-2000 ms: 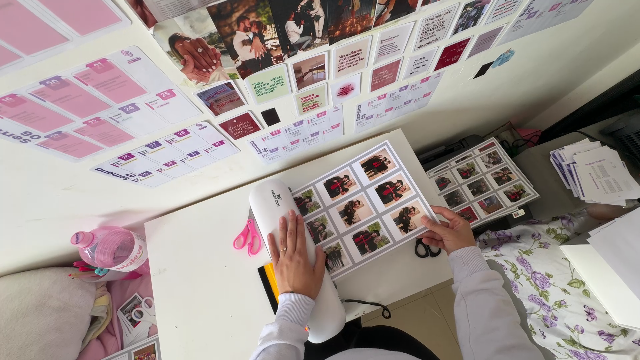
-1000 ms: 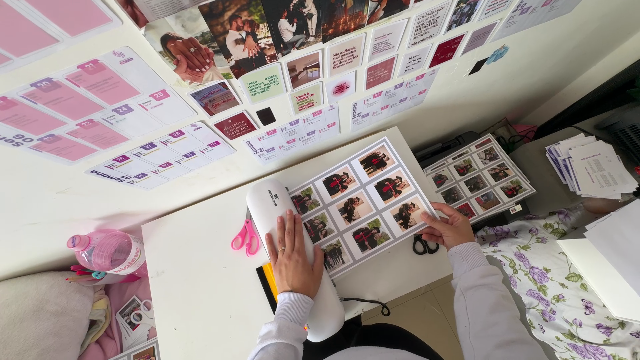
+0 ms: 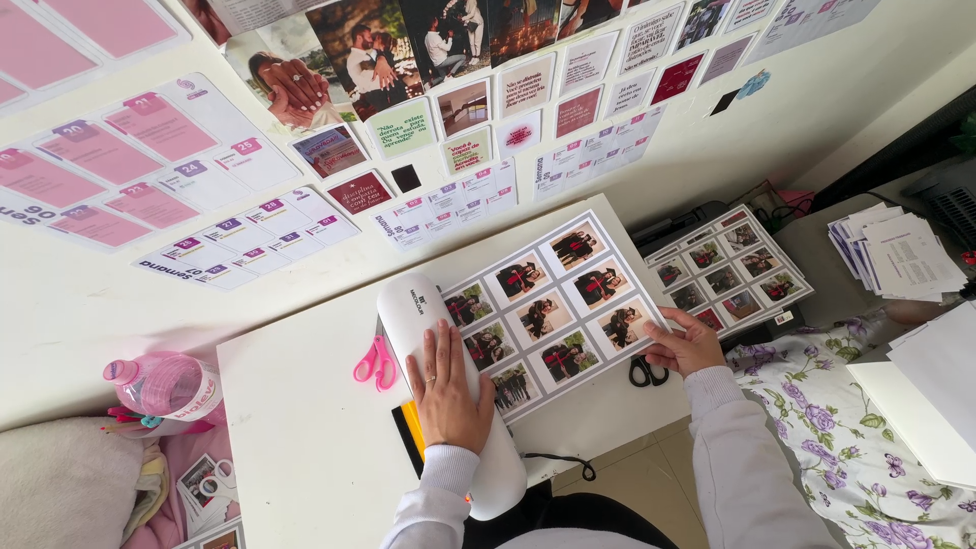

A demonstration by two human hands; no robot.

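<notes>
My left hand [image 3: 451, 393] lies flat on top of a white laminator [image 3: 488, 465], fingers slightly spread, a ring on one finger. A printed sheet of small photos [image 3: 553, 313] has its left edge at the laminator's slot; whether it is inside cannot be told. My right hand [image 3: 686, 341] pinches the sheet's lower right corner between thumb and fingers. Black-handled scissors [image 3: 648, 372] lie just below that corner, partly hidden. Pink-handled scissors [image 3: 375, 364] rest left of the laminator, their blades partly under it. A yellow and black object [image 3: 410, 435] shows beside the laminator's left side.
The white table [image 3: 305, 427] meets a wall bearing photos and planner sheets [image 3: 229, 244]. Another photo sheet [image 3: 728, 267] lies on a black device at right, near stacked papers [image 3: 900, 252] and floral fabric [image 3: 823, 427]. A black cable [image 3: 564, 459] hangs beside the laminator. A pink bottle [image 3: 171, 385] stands left.
</notes>
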